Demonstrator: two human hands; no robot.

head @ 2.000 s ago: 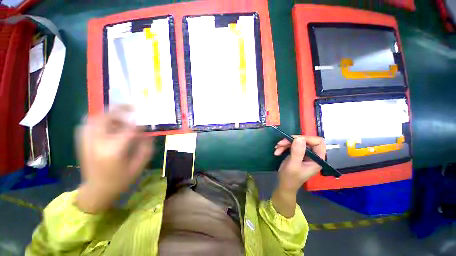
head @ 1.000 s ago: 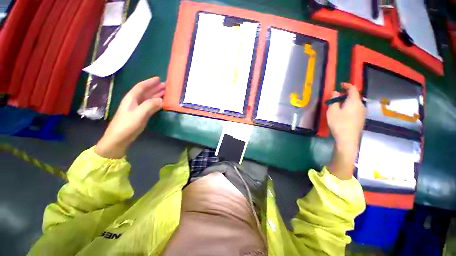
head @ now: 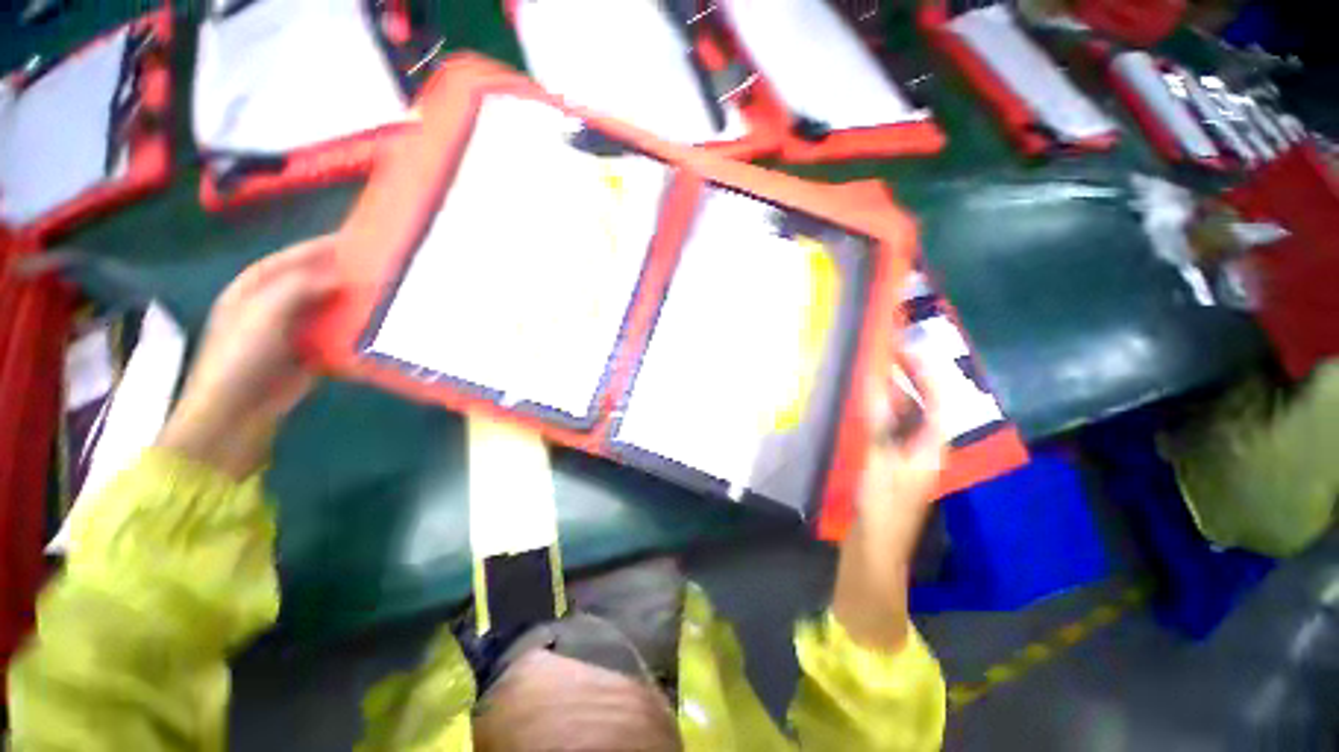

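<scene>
A red-orange foam tray [head: 658, 279] is held tilted above the green bench, its right end lower. It bears two LCD modules side by side, a left one [head: 521, 265] and a right one [head: 727, 331], with white, shiny backs and black borders. A yellow flex cable [head: 808, 331] shows on the right module. My left hand [head: 265, 331] grips the tray's left end. My right hand [head: 896, 456] holds its right end and is blurred; whether the dark stick is still in it cannot be told.
Another foam tray [head: 981, 463] lies partly hidden behind the right end. More trays with modules [head: 301, 74] line the far side. A liner strip [head: 514, 492] hangs at the bench edge. A white sheet [head: 132, 411] lies left. Another person's yellow sleeve [head: 1263, 463] shows at right.
The tray has been lifted off the bench and tilted, held in both hands. The camera view has shifted, showing more of the bench's far side.
</scene>
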